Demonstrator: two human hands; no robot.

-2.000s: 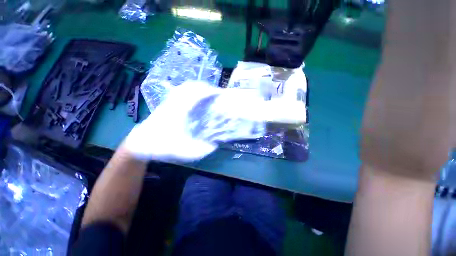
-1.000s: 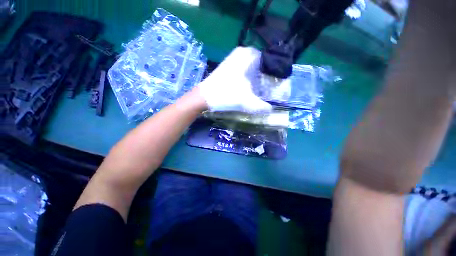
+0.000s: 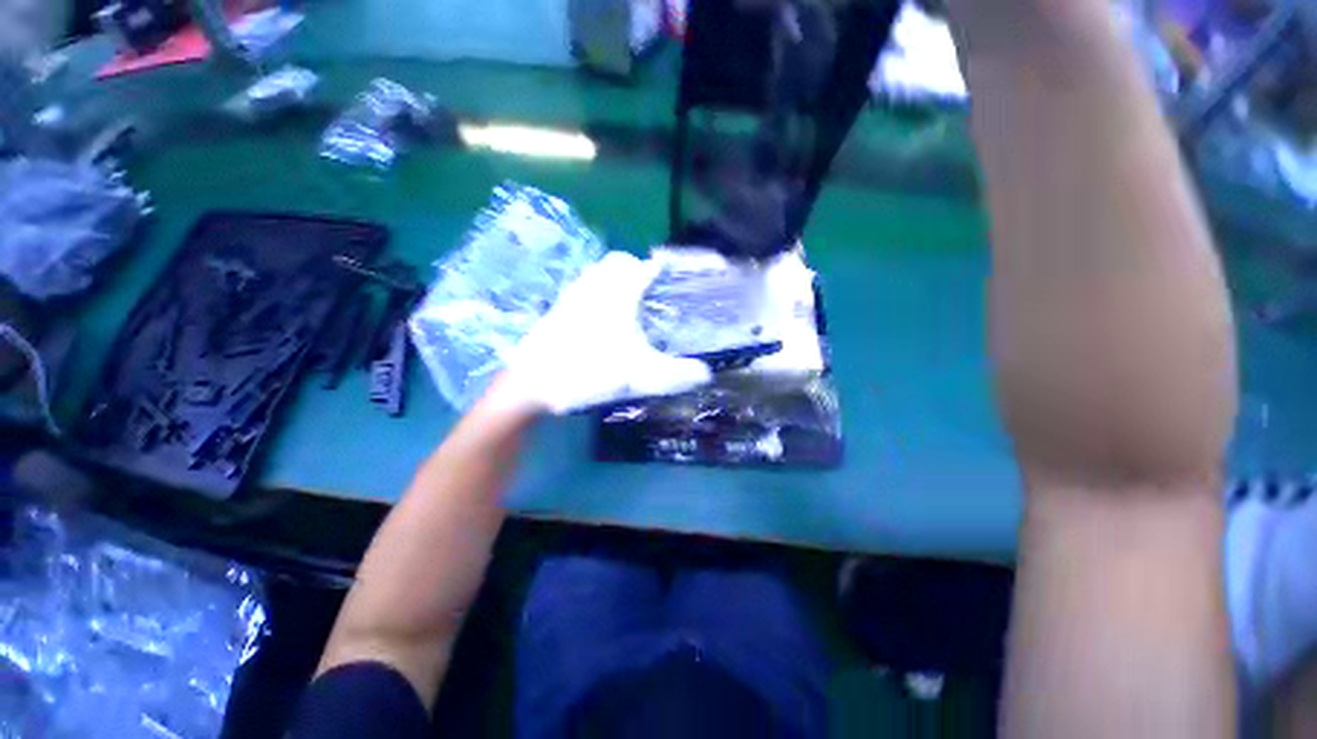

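My left hand (image 3: 600, 344), in a white glove, grips the left side of a clear plastic case (image 3: 703, 311) over the cream-yellow press fixture (image 3: 799, 311). A dark bar-shaped black part (image 3: 745, 354) lies along the case's near edge, by my fingertips. The black press head (image 3: 744, 217) stands just behind the case; whether they touch is unclear. The black base plate (image 3: 722, 440) with white lettering lies under the fixture. My bare right forearm rises at the right; the right hand is cut off by the top edge.
Bagged clear cases (image 3: 498, 282) lie left of the press. A black parts tray (image 3: 217, 354) holds loose black parts, with more bars (image 3: 390, 364) beside it. A bin of bagged cases (image 3: 116, 621) is at lower left. Part of another person (image 3: 1278, 592) shows at right.
The view has shifted. The case that stuck out right of the press head a second ago now lies in front of it in my left hand, with the black part showing at its edge.
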